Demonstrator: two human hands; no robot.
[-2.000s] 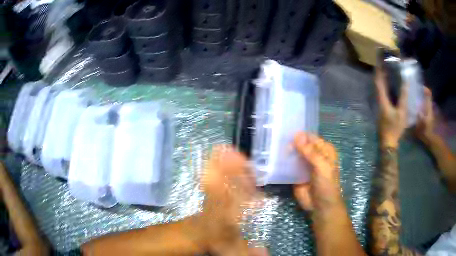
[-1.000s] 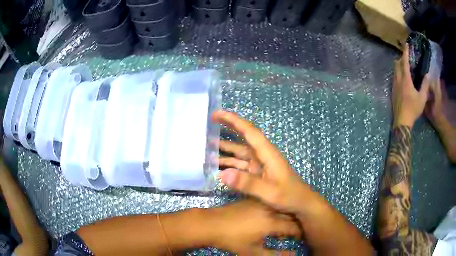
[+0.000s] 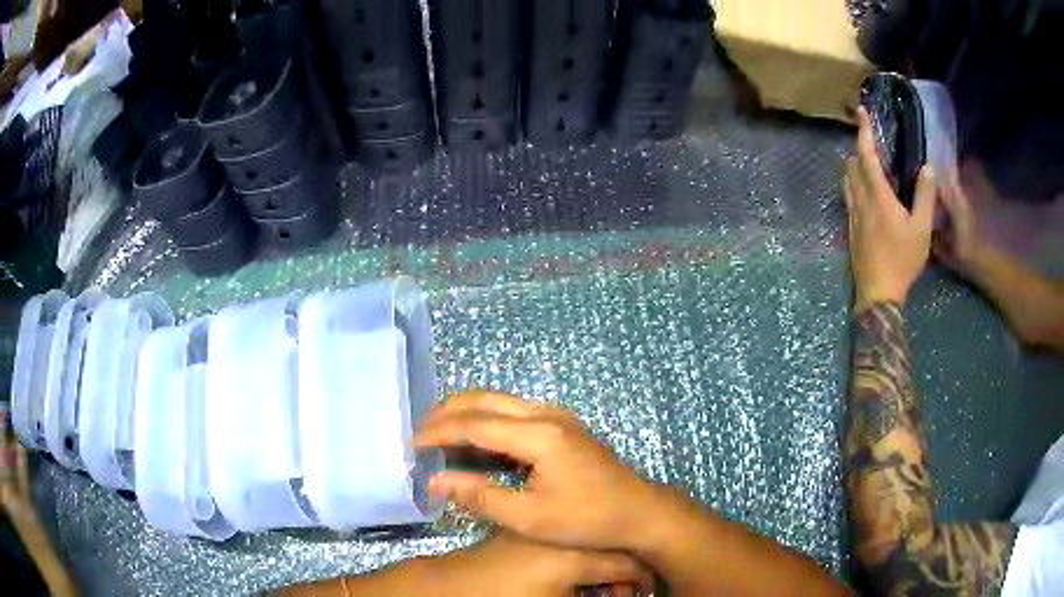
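A leaning row of several frosted covers [image 3: 359, 408] stands on the bubble wrap at the left, round-ended and side by side. My right hand [image 3: 537, 466] is at the right end of the row, fingers apart, fingertips at the rim of the last cover; whether they press on it is unclear. My left hand [image 3: 572, 569] lies low, crossing beneath my right wrist and partly cut off by the bottom edge. Its fingers are mostly hidden, and a small dark patch shows beside it.
Columns of stacked black housings [image 3: 379, 88] stand at the back, with shorter stacks [image 3: 263, 146] at back left. Cardboard [image 3: 799, 53] lies at the back. At right, a person's tattooed arm [image 3: 893, 432] and hands hold a black housing [image 3: 896, 128] with a frosted cover. Another person's hand [image 3: 14, 472] shows at far left.
The cover and black housing I held two seconds ago are out of my hands, and another cover stands at the row's right end. The view has shifted; my right hand stays beside that cover.
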